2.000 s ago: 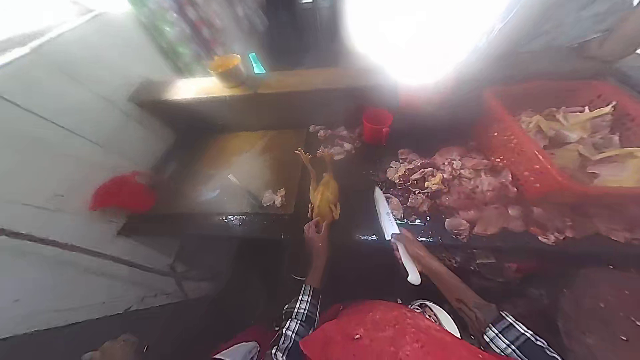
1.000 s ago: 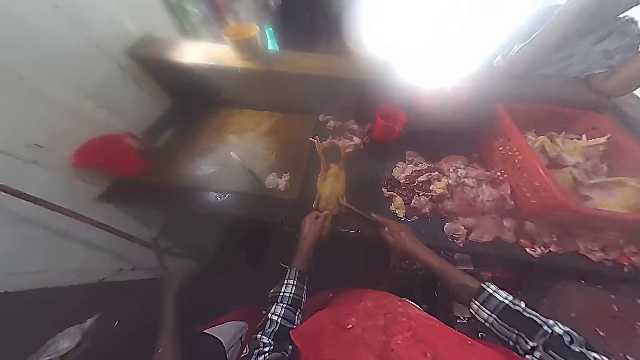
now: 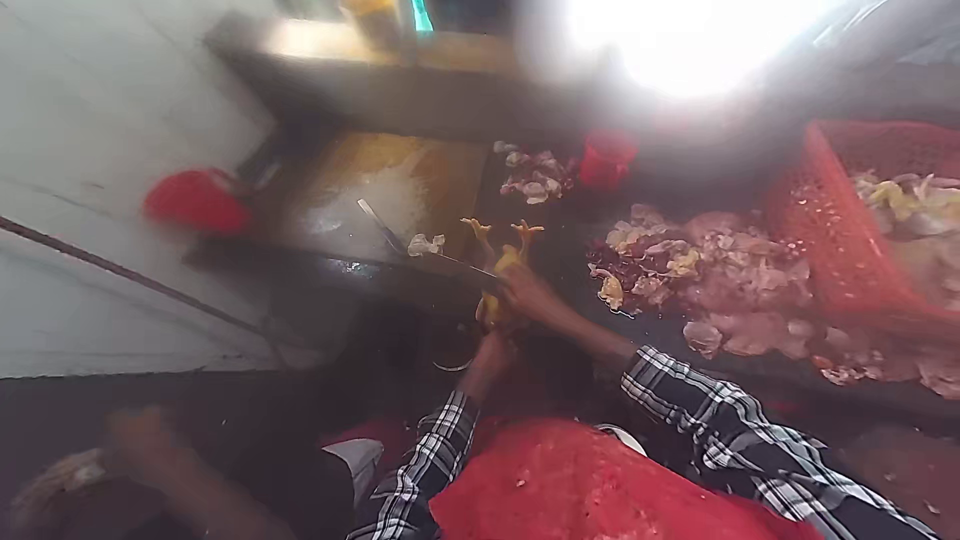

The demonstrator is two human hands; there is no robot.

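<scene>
A plucked yellow chicken carcass [image 3: 490, 306] lies at the counter's front edge, its feet pointing away from me and spread. My left hand [image 3: 495, 349] grips its near end, partly hidden by shadow. Across the carcass reaches my right hand [image 3: 521, 289], closed on a knife [image 3: 466, 265] whose thin blade points left over it; the handle is hidden in the fingers. Another knife [image 3: 379, 225] rests at the right of the wet cutting board [image 3: 442, 169], near a small pale scrap of meat [image 3: 426, 244].
Heaped chicken pieces [image 3: 720, 262] cover the counter at right, beside a red plastic crate [image 3: 840, 225] holding more. A red cup [image 3: 606, 159] stands behind, near a small pile of scraps [image 3: 534, 176]. A red object [image 3: 196, 201] is at left. Another person's arm [image 3: 180, 472] shows at lower left.
Two seconds ago the knife was held up to the right of the carcass; my right hand has since moved left with it, over the carcass. Another person's arm has come into view at lower left.
</scene>
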